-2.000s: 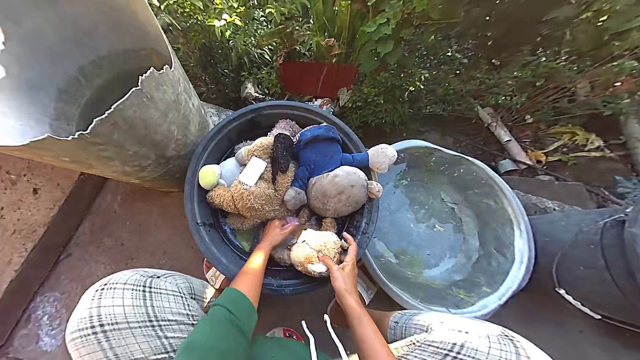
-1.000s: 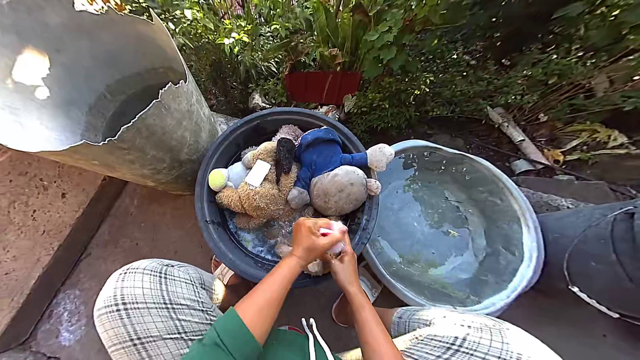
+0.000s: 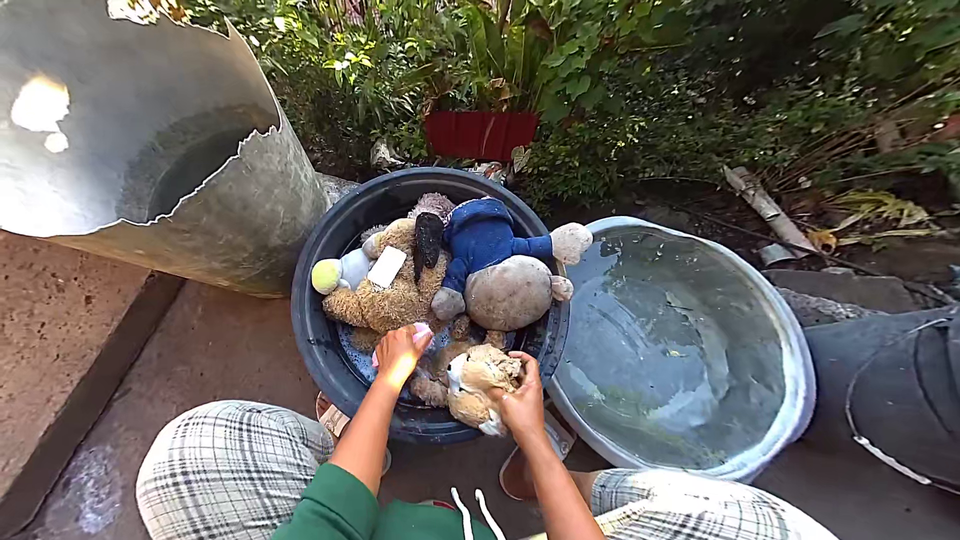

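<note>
A dark plastic basin (image 3: 307, 315) holds wet stuffed toys and some soapy water. My left hand (image 3: 400, 354) grips a pink item (image 3: 422, 335), perhaps a cloth or soap, over the water. With my right hand (image 3: 523, 390) I hold a tan and white plush toy (image 3: 472, 386) by its head at the basin's near side. Beyond them lie a curly brown plush toy (image 3: 394, 304) with a white tag (image 3: 387, 268), a grey plush toy (image 3: 510, 292) in blue clothing, and a small toy with a yellow-green head (image 3: 326, 276).
A wide basin of water (image 3: 799, 375) stands at the right, beside a dark bucket (image 3: 900, 390). A large metal cylinder with a jagged rim (image 3: 277, 195) rises at the left. Behind are a red planter (image 3: 481, 135), plants and a stick (image 3: 765, 206).
My hands, together around something pink a second ago, have moved apart. The left has gone left with the pink item; the right has taken hold of the tan and white toy's head.
</note>
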